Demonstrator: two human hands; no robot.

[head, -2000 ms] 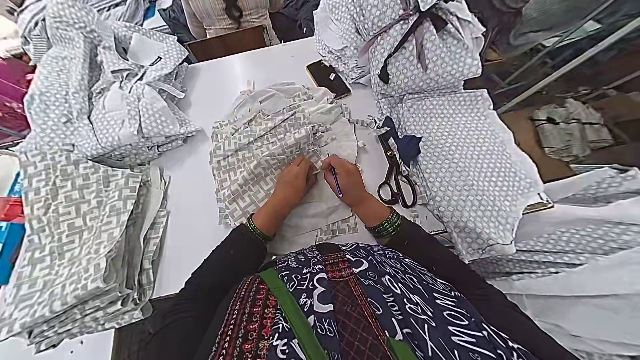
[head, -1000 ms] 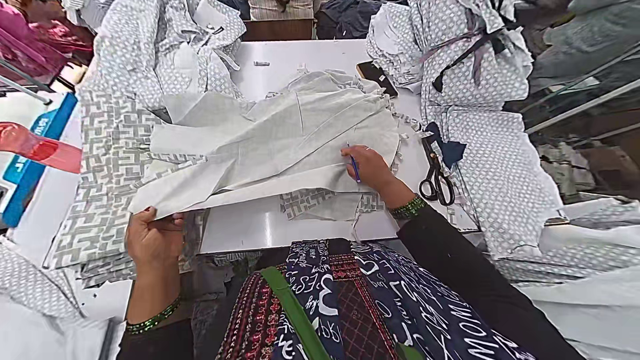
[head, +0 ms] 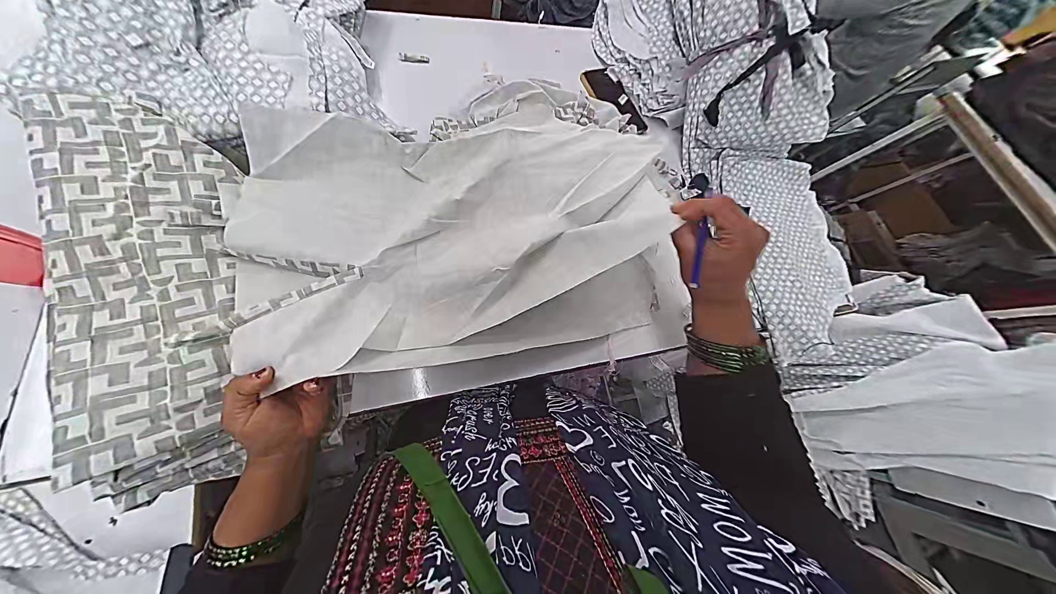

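Note:
A wide off-white fabric piece [head: 462, 239] is spread between my hands, its pale side up, with a narrow patterned strip at its left part. My left hand [head: 276, 412] pinches its lower left corner. At its right edge, my right hand [head: 722, 243] grips the cloth with thumb and finger and also holds a blue pen [head: 700, 252], tip hidden. Beneath and behind lies more cloth with a grey geometric print [head: 577, 111]. To the left rests a stack of grey-and-white geometric-print fabric [head: 124, 313]. The scissors are hidden.
A dark phone [head: 610, 95] lies at the back, beside bundled dotted fabric [head: 751, 74] tied with dark strips. Dotted fabric [head: 796, 247] also lies right of my right hand. Another dotted pile [head: 239, 58] stands back left on the white table [head: 487, 45]. Pale cloth [head: 932, 412] hangs at right.
Two seconds ago both hands were together on the cloth; they are now far apart with the piece stretched between them. Since one second ago my right hand has moved up to its right edge.

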